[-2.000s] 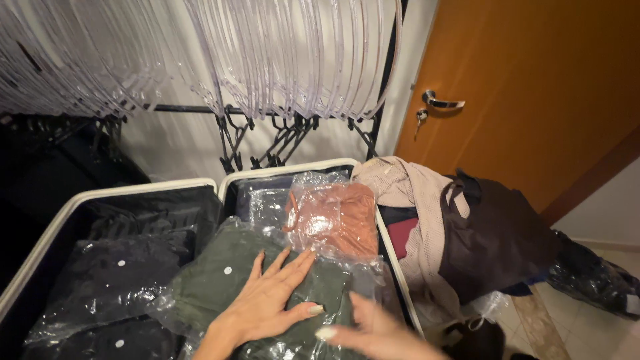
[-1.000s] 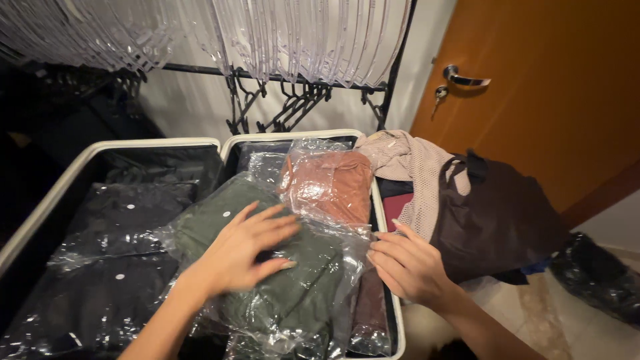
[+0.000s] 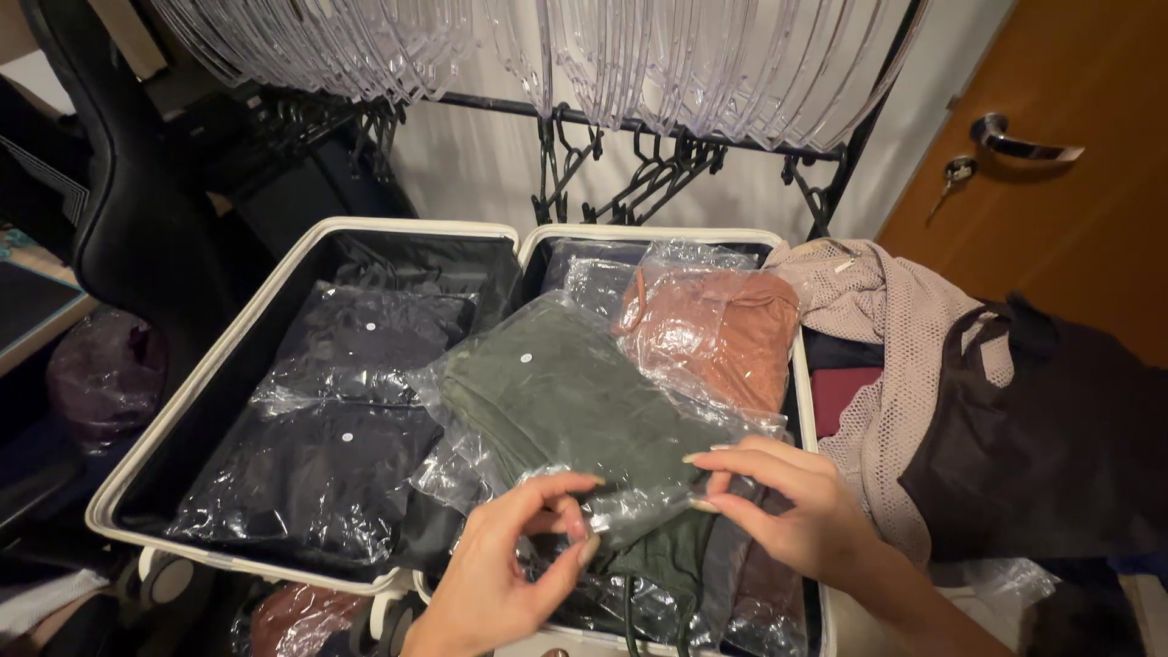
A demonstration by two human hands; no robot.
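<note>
A dark green garment in a clear plastic bag [image 3: 575, 392] lies across the right half of an open suitcase [image 3: 210, 360]. My left hand [image 3: 511, 557] pinches the bag's near edge between thumb and fingers. At the bag's near right corner, my right hand [image 3: 789, 502] grips the plastic with its fingertips. Green fabric and a strap [image 3: 662, 566] hang out below that edge. Behind it rests a bagged rust-orange garment [image 3: 712, 328]. Bagged dark garments [image 3: 338, 474] fill the left half.
Clear hangers [image 3: 675, 73] hang from a black rack above black hangers [image 3: 657, 169]. Right of the suitcase are a beige mesh garment [image 3: 903, 347] and a dark brown one [image 3: 1049, 438]. A wooden door [image 3: 1077, 228] stands behind; a black chair [image 3: 119, 155] is at left.
My left hand has gone from lying flat on the green bag to pinching its near edge. Green fabric now shows outside the plastic at that edge. The view has shifted.
</note>
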